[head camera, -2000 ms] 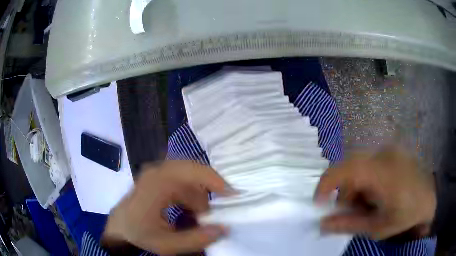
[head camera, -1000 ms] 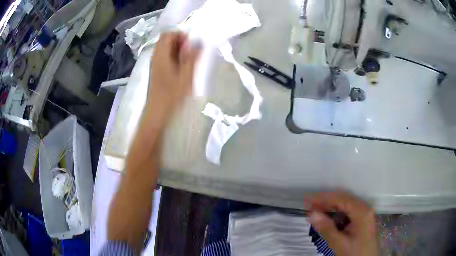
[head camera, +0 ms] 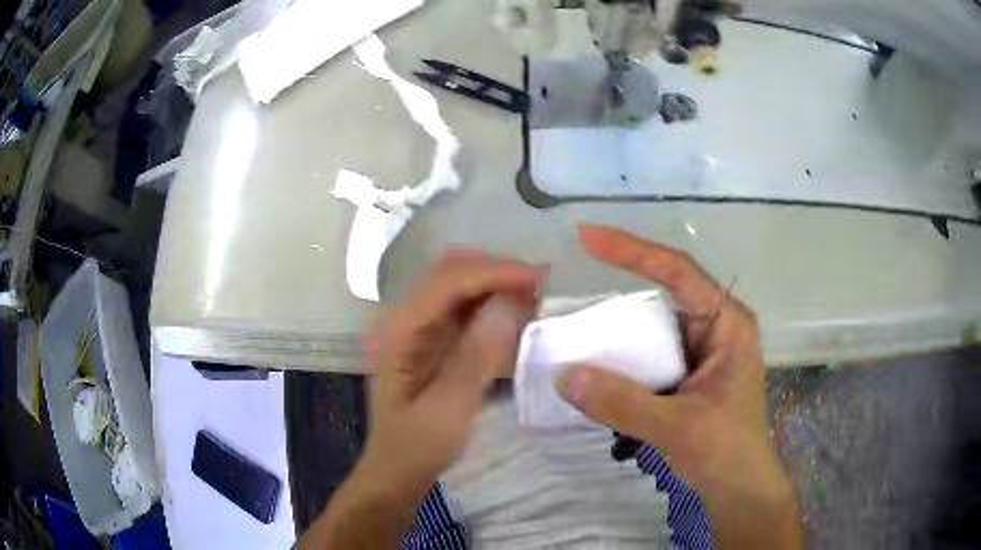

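Observation:
A white cuff piece is held in my right hand, with the thumb on its face and the fingers behind it. A dark rod end sticks out under my right hand, mostly hidden. My left hand is blurred at the piece's left side; whether it touches or grips the cloth I cannot tell. The ridged stack of white cuff pieces lies on my lap below the hands.
A crooked white offcut strip, black thread snips and white fabric panels lie on the table. The sewing machine's bed plate is at upper right. A phone lies on the side board; a plastic bin stands at left.
My left hand has come back from the white panels at upper left to beside my right hand. A cuff piece is now in my right hand, which has moved up and left over the table edge.

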